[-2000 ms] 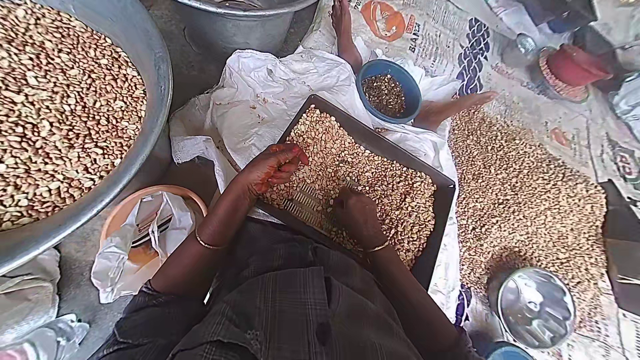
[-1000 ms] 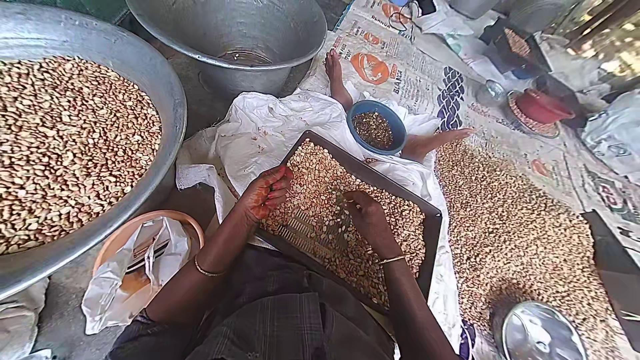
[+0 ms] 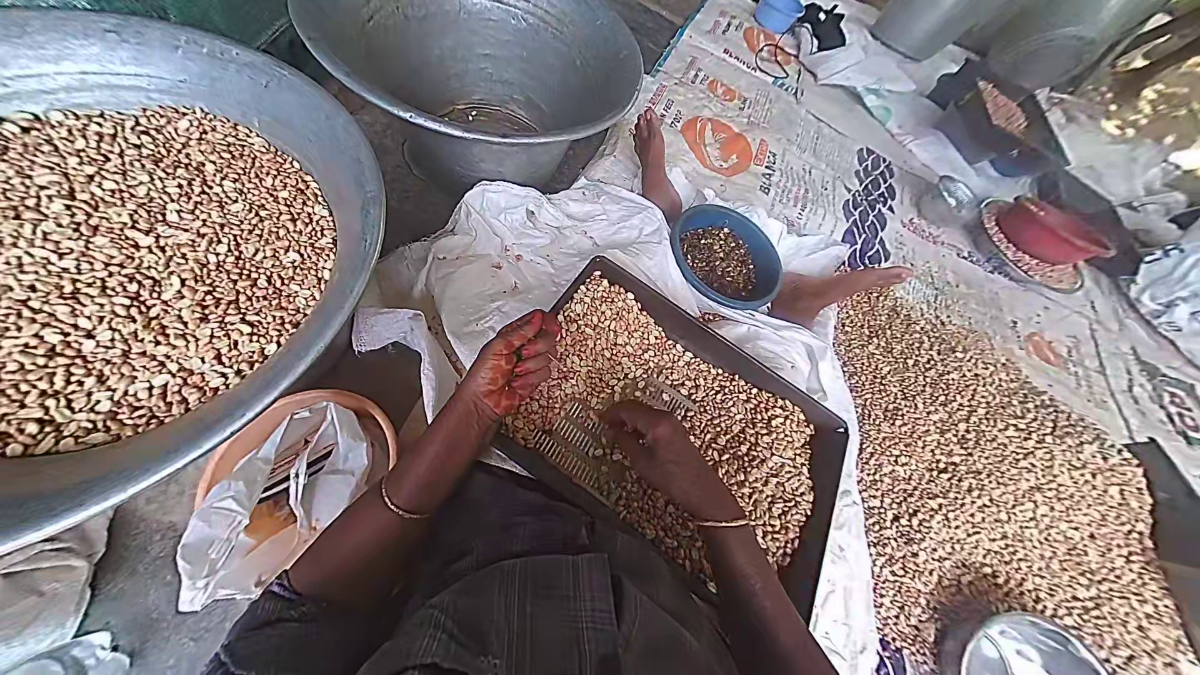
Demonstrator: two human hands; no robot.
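Observation:
A dark rectangular tray (image 3: 830, 469) with a slotted bottom rests tilted across my lap on a white woven sack (image 3: 553, 234). Pale brown nuts or kernels (image 3: 741, 422) cover much of it, and the slots show between my hands. My left hand (image 3: 514, 364) hovers at the tray's left edge, palm partly up and fingers curled; whether it holds kernels cannot be made out. My right hand (image 3: 656, 450) is over the slotted part, fingertips bent down near the kernels, with its grip hidden. Beyond the tray stands a blue bowl (image 3: 684, 253) of dark bits.
A large metal basin (image 3: 361, 234) of kernels stands at left, another metal basin (image 3: 600, 103) behind. An orange tub (image 3: 375, 412) with a plastic bag is below left. At right, a heap of kernels (image 3: 994, 450) covers printed sacking, with a metal bowl (image 3: 1031, 647) and a red bowl (image 3: 1055, 230).
The view has shifted, showing more of the rear basin. My right hand has shifted over the tray, and more slots show around it than a second ago.

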